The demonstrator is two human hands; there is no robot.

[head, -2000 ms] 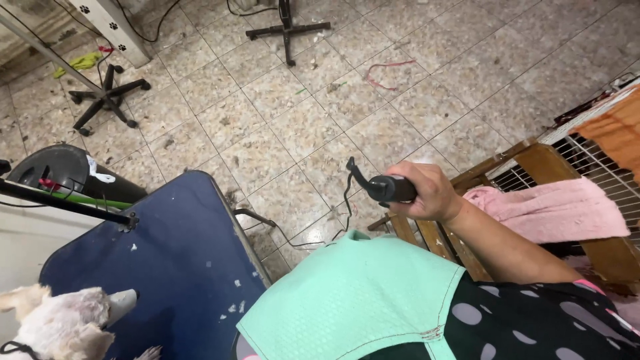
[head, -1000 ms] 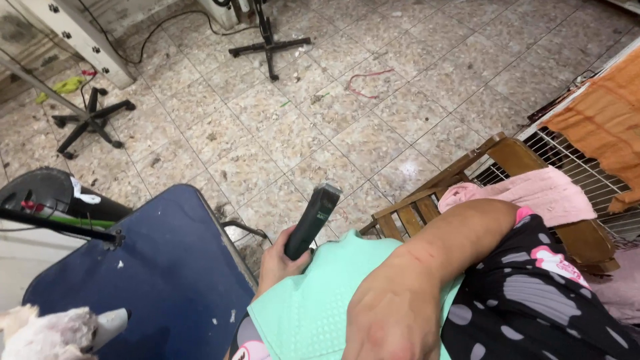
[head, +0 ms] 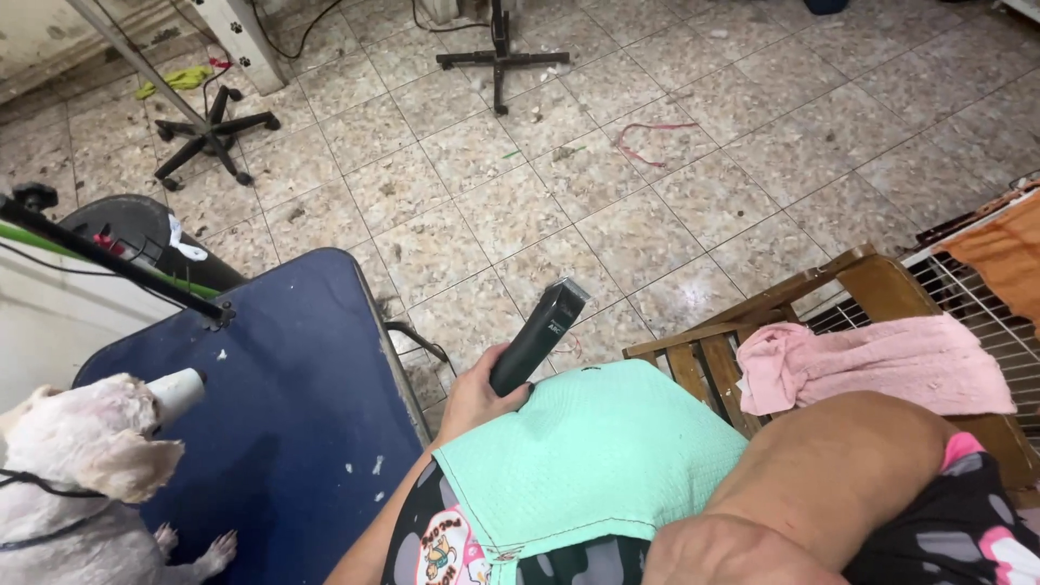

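My left hand (head: 479,396) is closed around a black cordless hair clipper (head: 538,337), its blade end pointing up and away over the floor. My right hand (head: 731,552) is at the bottom edge, close to my body; its fingers are out of frame. Mint-green cloth (head: 601,455) covers my front between the two arms. A white dog (head: 73,463) with closely trimmed fur is on the blue grooming table (head: 301,366) at the left. It wears a whitish cone-shaped muzzle (head: 177,393), and a thin dark cord runs around its neck.
A wooden slatted chair (head: 699,366) with a pink towel (head: 886,366) is at the right, beside a white wire cage (head: 967,301) and orange cloth (head: 1007,252). A black bin (head: 146,236) is behind the table. Wheeled stand bases (head: 213,134) and a red cord (head: 630,146) lie farther off.
Two seconds ago my right hand held a black object out over the floor; it has since come back to my body. My left hand with the clipper was not in view then.
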